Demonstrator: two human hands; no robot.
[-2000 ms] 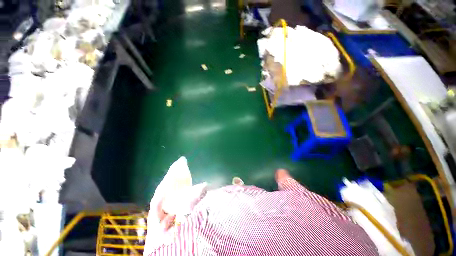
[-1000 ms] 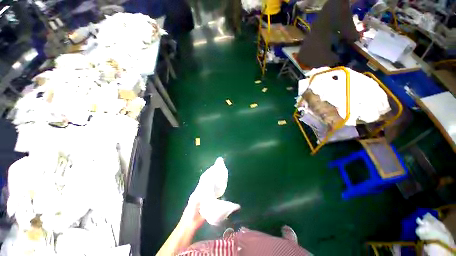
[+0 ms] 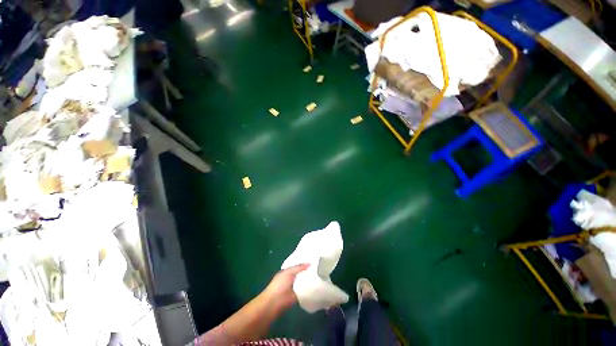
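A folded white fabric piece is in the air above the green floor, low in the middle of the head view. My left hand grips its left side, with the thumb on top. The piece spreads up to a point and down to the right beyond my fingers. My right hand is not in view.
At left a long table bears heaps of white pieces. A yellow-framed cart with white pieces stands ahead right, beside a blue stool. Another yellow cart is at lower right. Tan scraps lie on the floor. My shoe shows below.
The view has turned and moved ahead. My left hand with the white piece has shifted right in the picture, and more of my forearm and legs show. The hand still grips the piece.
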